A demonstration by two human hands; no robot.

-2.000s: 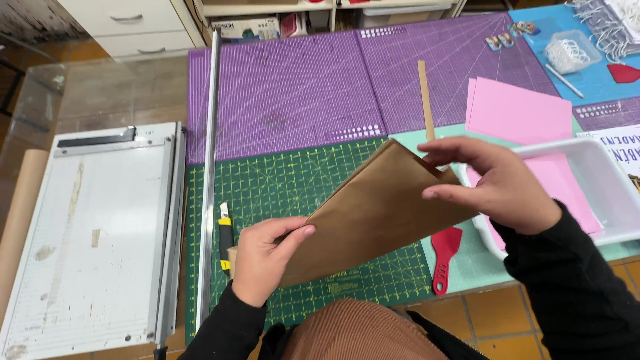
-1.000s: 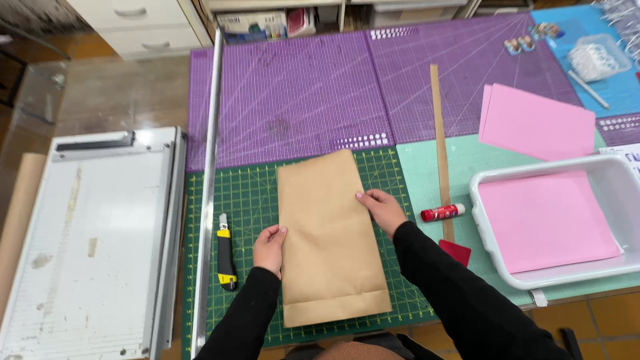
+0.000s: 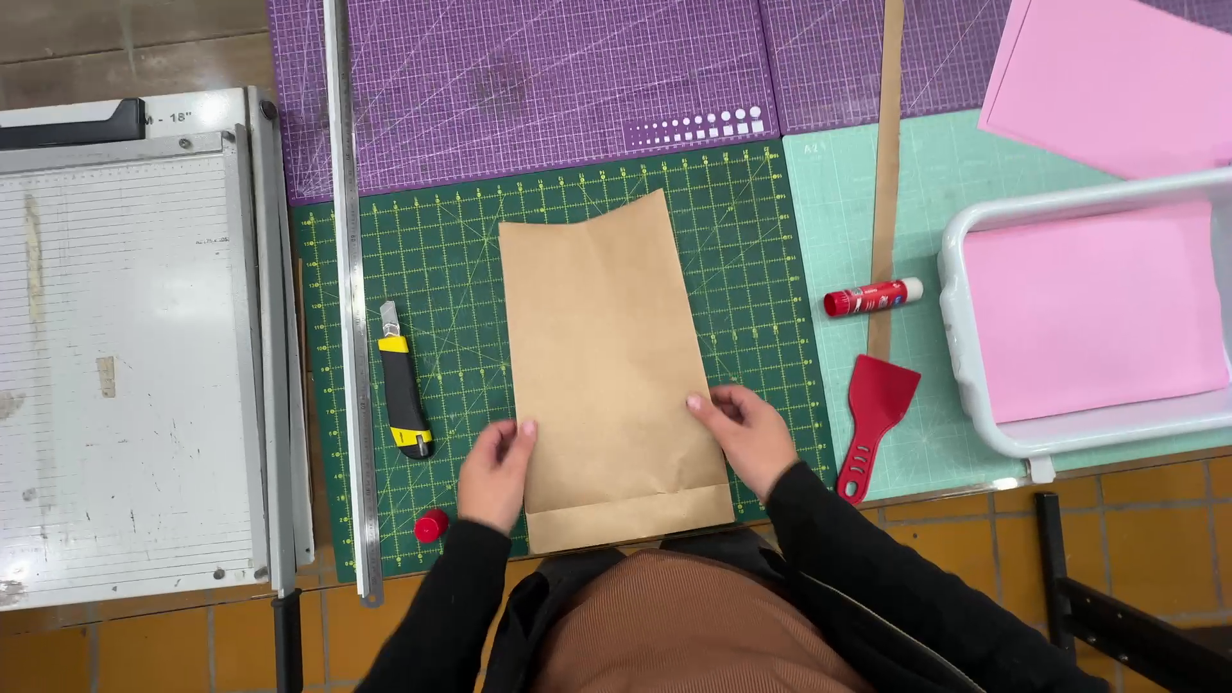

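A brown kraft paper bag (image 3: pixel 606 356) lies flat on the green cutting mat (image 3: pixel 443 260), with a folded band at its near end. My left hand (image 3: pixel 497 474) pinches the bag's left edge between thumb and fingers. On the opposite edge, slightly higher, my right hand (image 3: pixel 746 435) grips the paper the same way. Left of the bag lies a black and yellow utility knife (image 3: pixel 402 390) with some blade showing. A red cap (image 3: pixel 431 525) sits near my left hand. To the right are an uncapped glue stick (image 3: pixel 871 297) across a brown paper strip (image 3: pixel 887 173) and a red plastic scraper (image 3: pixel 878 414).
A long metal ruler (image 3: pixel 352 318) runs along the mat's left side, beside a paper trimmer (image 3: pixel 125 385). At the right, a white plastic tray (image 3: pixel 972 385) holds pink sheets (image 3: pixel 1097 308); more pink sheets (image 3: pixel 1116 87) lie behind it. Purple mats (image 3: pixel 539 77) cover the far side.
Two seconds ago the bag was raised and tilted in both my hands; now it lies flat on the green mat, held at its sides. The view has shifted down and closer.
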